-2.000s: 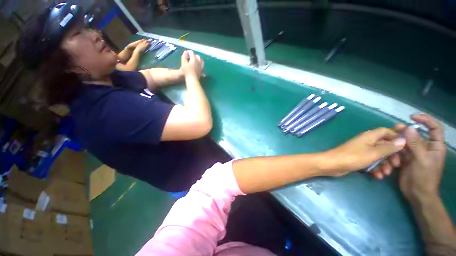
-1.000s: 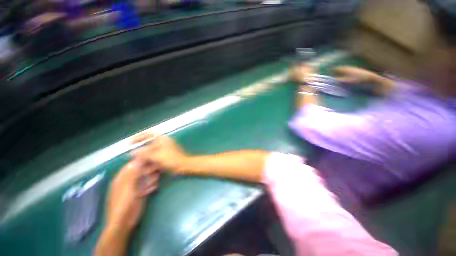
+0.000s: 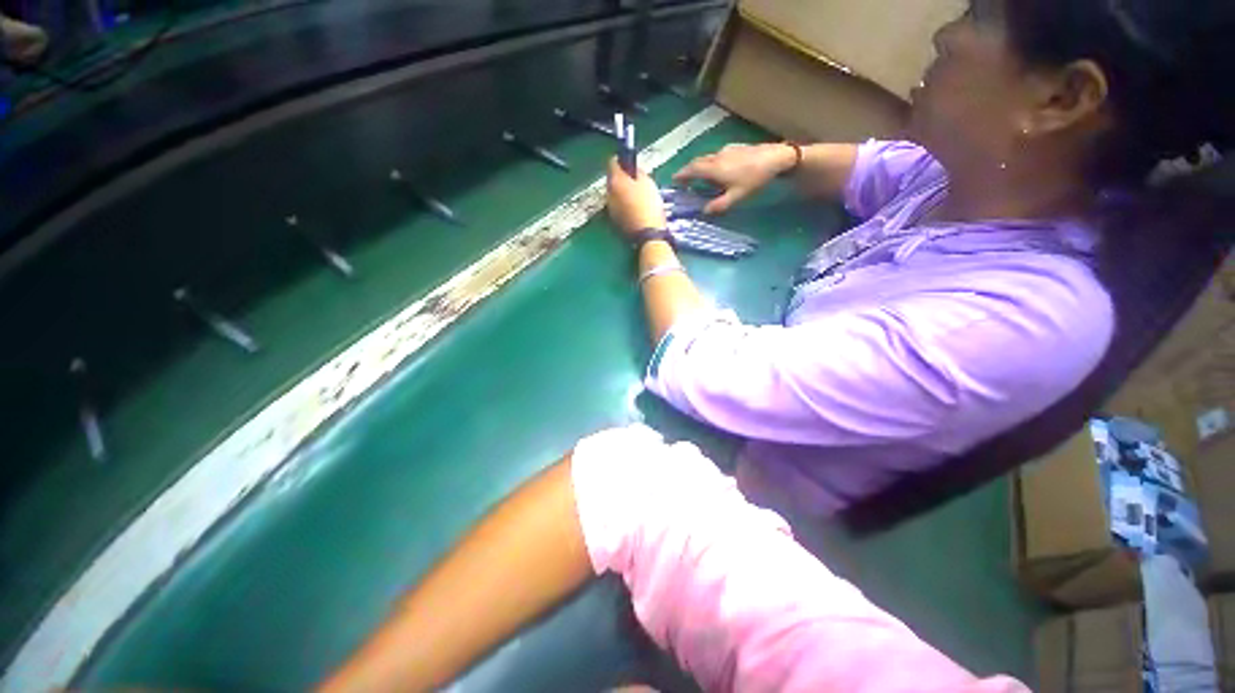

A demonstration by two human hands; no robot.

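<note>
Neither of my hands shows. My right forearm, in a pink sleeve, runs down to the lower left and is cut off by the bottom edge before the hand. My left hand is out of the picture. Nearest in front is the glossy green bench top [image 3: 508, 359]. Beyond it, several slim dark pens with pale ends lie spaced apart on the dark green belt, one of them a pen [image 3: 320, 248] at the left. What my hands hold cannot be seen.
A whitish, worn edge rail [image 3: 339, 352] runs between bench and belt. At right, a person in a purple top [image 3: 867, 366] holds upright pens [image 3: 626, 142] by the rail, with a pile of pens [image 3: 715, 240] beside the hands. Brown cartons [image 3: 813, 81] stand behind and at lower right.
The view has swung right, past the navy-topped neighbour to the purple-topped one. My hands and my batch of pens have left the picture; the belt pens now show clearly.
</note>
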